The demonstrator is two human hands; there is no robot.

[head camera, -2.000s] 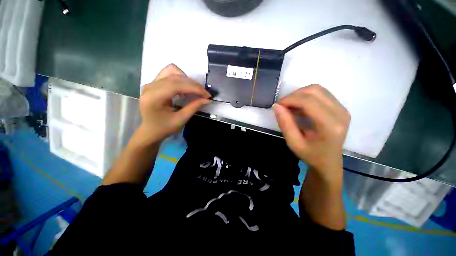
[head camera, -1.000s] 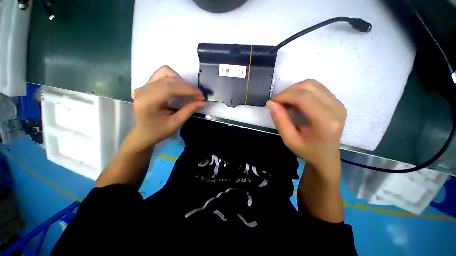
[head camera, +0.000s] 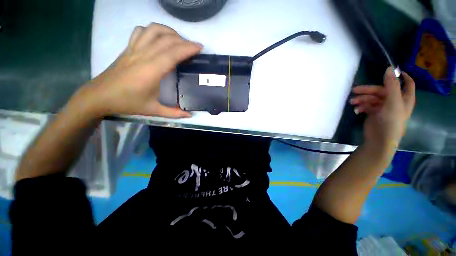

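Note:
A flat black device housing (head camera: pixel 212 93) lies on a white mat (head camera: pixel 300 95), with a white label, a yellow-orange band around it and a short cable (head camera: pixel 280 45) running right to a plug. My left hand (head camera: pixel 135 75) holds its left end, fingertips at the upper edge and thumb at the lower left corner. My right hand (head camera: pixel 385 107) is at the right, off the mat; its fingertips are at a white spot on a dark cord (head camera: pixel 382 47). Whether they close on it is unclear. A large blurred dark shape looms beside the cord.
A round dark dish (head camera: pixel 192 6) is cut off at the top edge. A blue bin with orange contents (head camera: pixel 431 56) stands at the upper right on the green bench (head camera: pixel 425 120). White foam trays (head camera: pixel 90 160) are below the bench at left. A thin cable hangs along the front edge.
My left hand has moved from the lower left corner to around the housing's left end. My right hand has left the lower right corner and moved right to the cord. The blue bin has come into view.

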